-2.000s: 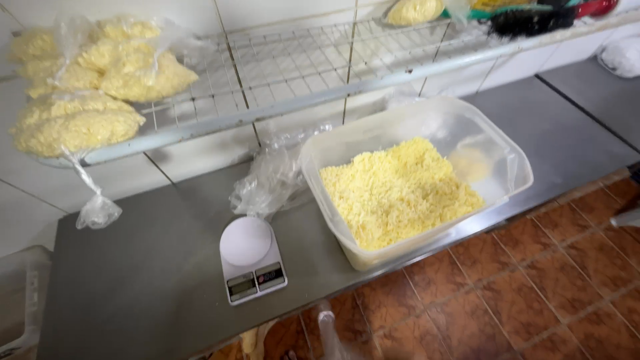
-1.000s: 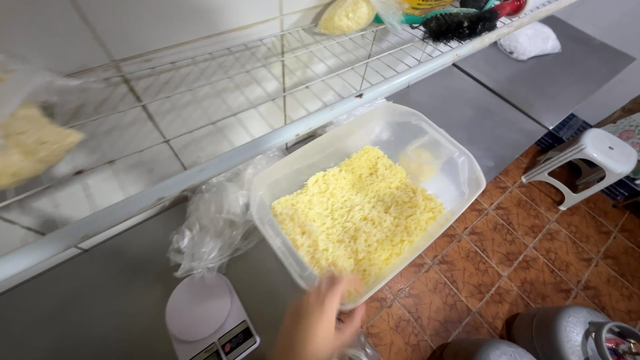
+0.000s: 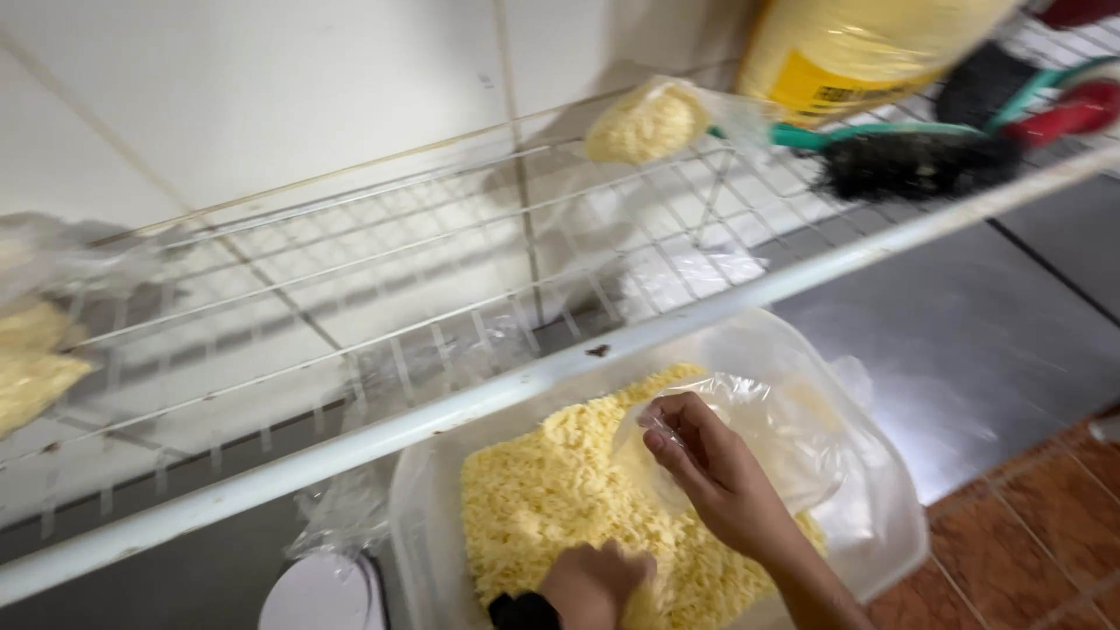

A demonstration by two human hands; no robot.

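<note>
A large translucent plastic tub (image 3: 884, 525) holds a heap of shredded yellow cheese (image 3: 542, 499). My right hand (image 3: 717, 472) pinches the rim of a thin clear plastic bag (image 3: 770, 437) between thumb and fingers, above the right part of the cheese. The bag hangs partly spread and seems to hold nothing. Lower down, my left hand (image 3: 599, 577), with a black band at the wrist, is at the near part of the cheese; blur and the cheese hide its fingertips. A white kitchen scale (image 3: 319, 595) stands left of the tub, cut off by the bottom edge.
A wire shelf with a white front rail (image 3: 490, 398) crosses above the tub. On it lie filled bags (image 3: 35, 363), a small tied bag (image 3: 647, 122), a black-bristled brush (image 3: 919, 162) and a large yellow package (image 3: 866, 52). Crumpled clear plastic (image 3: 350, 507) lies beside the scale.
A second ago one hand was at the tub's near edge; now both hands are over or in the tub. The right one now holds a clear bag. The view has moved closer to the shelf.
</note>
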